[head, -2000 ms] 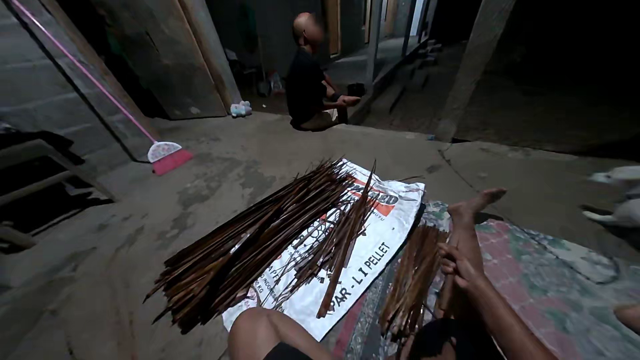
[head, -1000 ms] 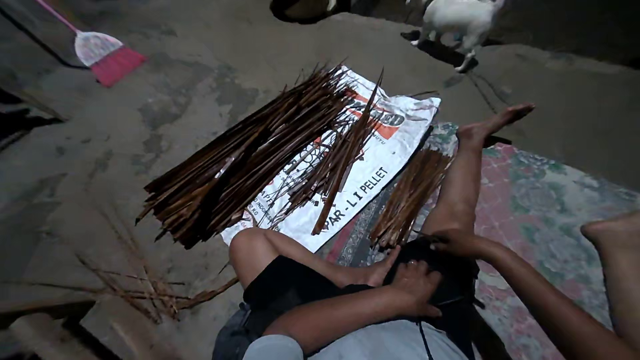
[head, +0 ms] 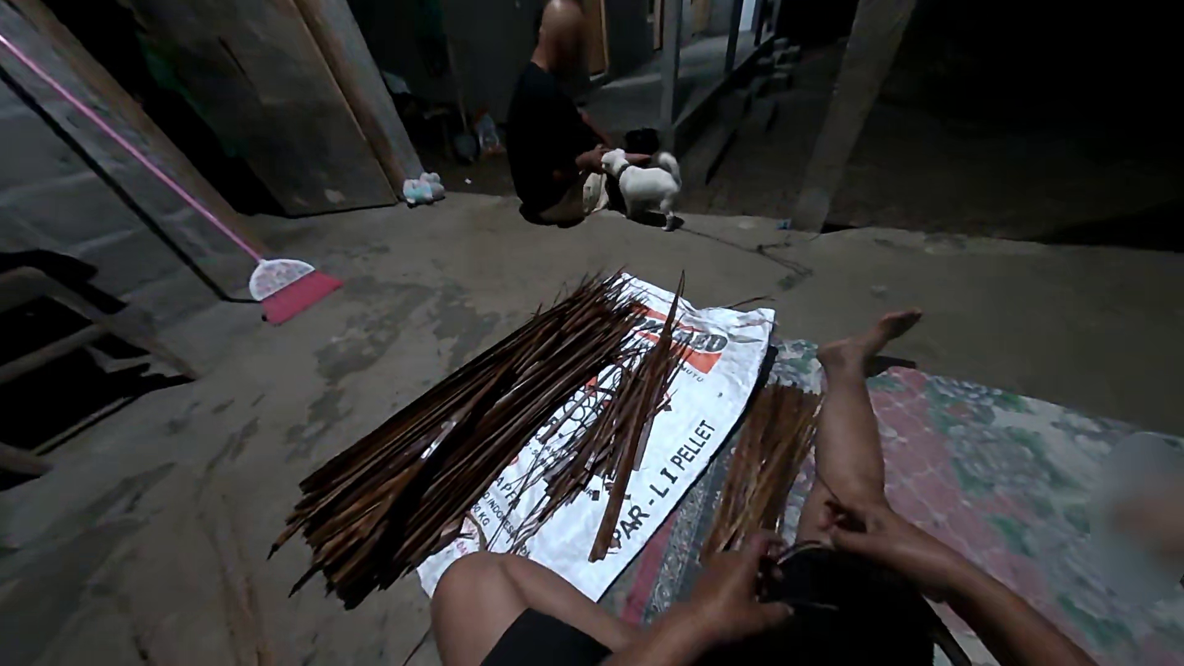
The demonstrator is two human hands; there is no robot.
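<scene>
My left hand is over my lap with its fingers curled around something thin and dark, too blurred to name. Close to its right, my right hand has its fingertips pinched together near my shin, perhaps on a thin strip; this is unclear. Just beyond my hands lies a bundle of thin brown strips beside my leg. A large pile of long dark-brown dried leaf strips or stalks rests on a white printed feed sack, with a smaller bunch on its right.
A floral mat spreads under my leg. A pink broom leans at the left near a wooden frame. Further back, a person in dark clothes sits touching a white dog. A wooden post stands at the back right.
My hands, earlier resting on my lap and thigh, are now raised close together with fingers curled. The white dog, formerly at the upper right, is beside the seated person. The view has tilted up.
</scene>
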